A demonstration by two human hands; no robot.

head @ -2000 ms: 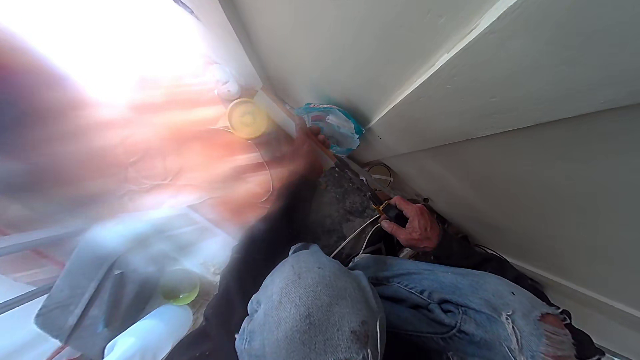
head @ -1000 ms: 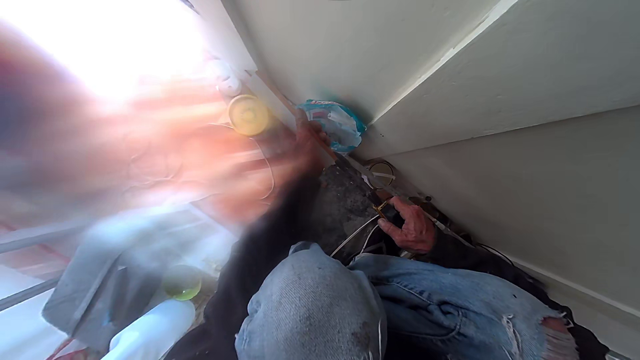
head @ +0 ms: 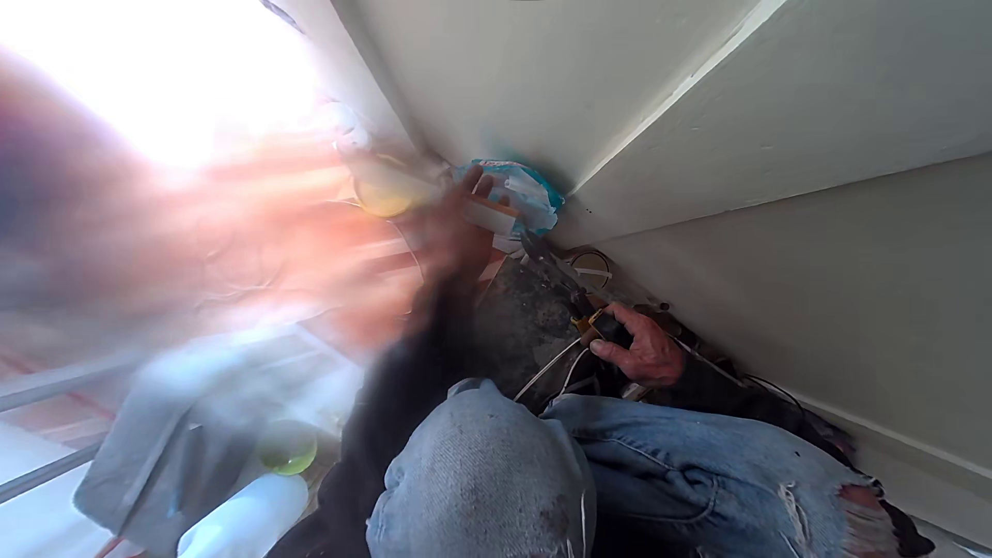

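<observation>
My left hand (head: 463,225), blurred, is at the centre with a pale strip (head: 492,215) across its palm; the strip's near end shows an orange edge, and a blurred length seems to run on up to the left. My right hand (head: 639,349) is closed round the black and yellow handles of a plier-like hand tool (head: 577,302), perhaps snips. Its dark jaws point up left and lie close to the strip's near end; whether they touch cannot be told. Behind my left fingers lies a teal and white plastic bag (head: 531,194) against the wall.
Pale wall panels (head: 814,256) rise at the right. Thin white cables (head: 546,370) and a round coil (head: 591,269) lie by the wall base. At the left are a yellow round item (head: 384,194), a grey tub (head: 147,442), a green round item (head: 288,448) and a white container (head: 248,519). Glare blurs that side.
My left hand has shifted and its fingers show more spread. The pale strip now lies across the palm with its orange-edged end showing. The right hand still grips the tool.
</observation>
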